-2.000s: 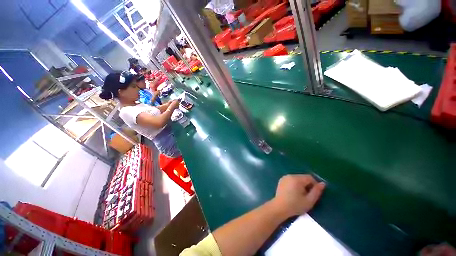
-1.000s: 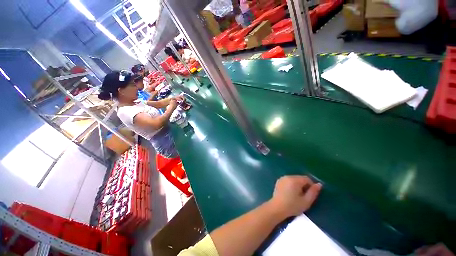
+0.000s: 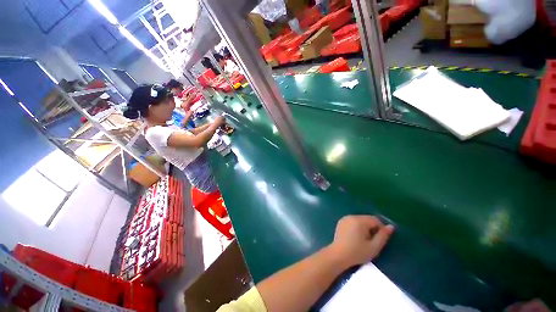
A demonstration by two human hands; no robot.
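Observation:
My left hand (image 3: 361,239) rests low over the green bench, fingers curled, thumb and fingertip close together at the right. Whether it pinches a thin clear piece is too unclear to tell. A white sheet (image 3: 373,292) lies on the bench just below my left hand, cut off by the bottom edge. My right hand (image 3: 529,306) shows only as a blurred sliver at the bottom right; what it holds cannot be seen. A small pale, shiny film scrap (image 3: 450,306) lies at the bottom edge between the sheet and my right hand.
Silver posts (image 3: 268,91) rise from the green bench (image 3: 341,183). A white stack (image 3: 454,103) and a red tray (image 3: 542,122) lie across it. A person (image 3: 174,137) works at the left near a red stool (image 3: 212,210). An open carton (image 3: 218,281) stands beside the bench.
The film scrap at the bottom edge was not visible two seconds ago and has shown since one second ago. The neighbouring person has raised their head slightly. My left hand is nearly still.

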